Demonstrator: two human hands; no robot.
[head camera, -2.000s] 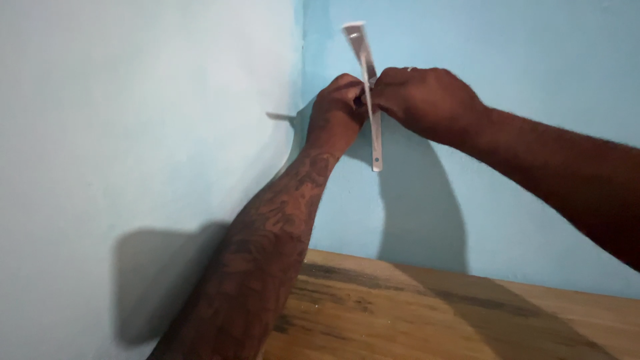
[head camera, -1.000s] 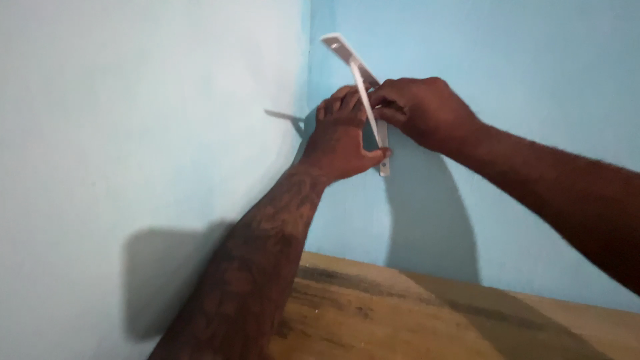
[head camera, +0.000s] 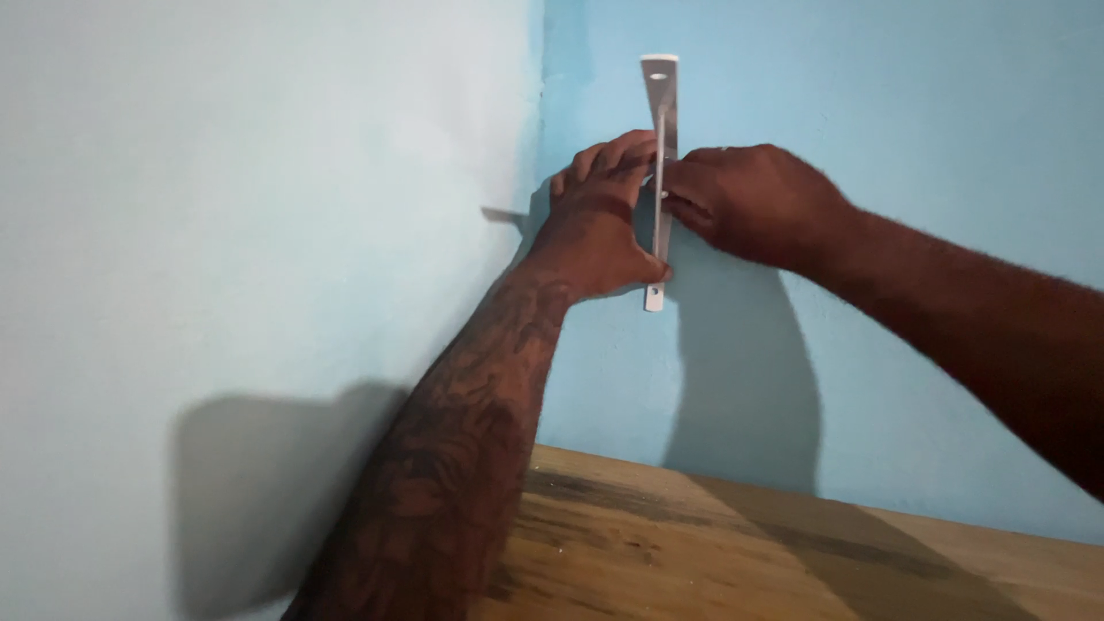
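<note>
A white metal shelf bracket stands upright near the corner, against the blue wall, its holed arm sticking out toward me at the top. My left hand grips the bracket from the left, thumb low on it near the bottom hole and fingers higher up. From the right, my right hand pinches at the middle of the bracket, behind its diagonal brace. Whether a small part such as a screw sits between those fingertips is hidden.
A pale wall rises on the left and meets the blue wall in a corner. Below my hands lies a wooden board surface with dark stains, running along the blue wall. Shadows of my arms fall on both walls.
Since the first frame my left hand has opened out along the bracket, its thumb now low on it. The bracket's outer arm swung left, then back to nearly straight. My right hand stays at the middle.
</note>
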